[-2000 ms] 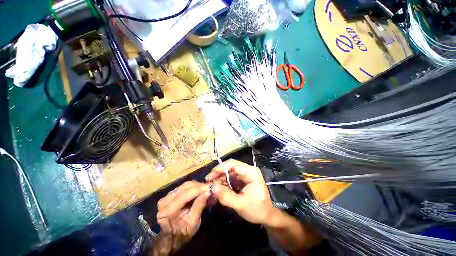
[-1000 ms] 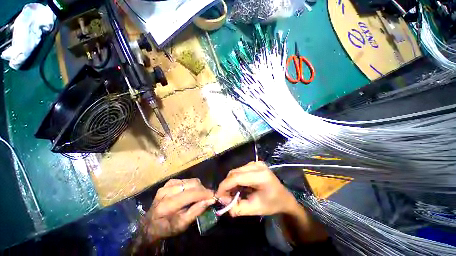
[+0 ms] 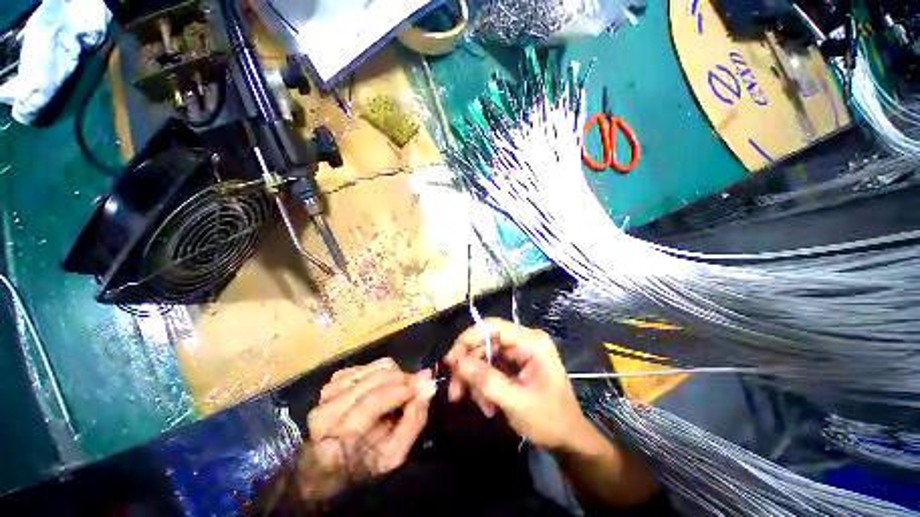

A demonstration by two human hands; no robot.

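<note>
My right hand (image 3: 514, 379) is closed on a white cable (image 3: 656, 373), which runs off to the right from it. A short white lead (image 3: 480, 325) sticks up from its fingers toward the board edge. My left hand (image 3: 368, 414) is left of it, with thumb and fingertips pinched on a tiny pale piece (image 3: 439, 382) too small to make out. A small gap shows between the two hands' fingertips. Both hands are bare, in front of the bench edge. The soldering iron (image 3: 328, 242) points down above and left of them, not touching the work.
A black fume fan (image 3: 207, 237) stands left of the iron. A yellow-green sponge (image 3: 389, 120) lies right of it. A thick cable bundle (image 3: 625, 257) with green ends fans out at right, beside orange scissors (image 3: 611, 143) and a tan cardboard disc (image 3: 746, 91).
The green board seen below the left fingers a second ago no longer shows. The short lead now points up instead of down between the hands. The fingertips have moved slightly apart.
</note>
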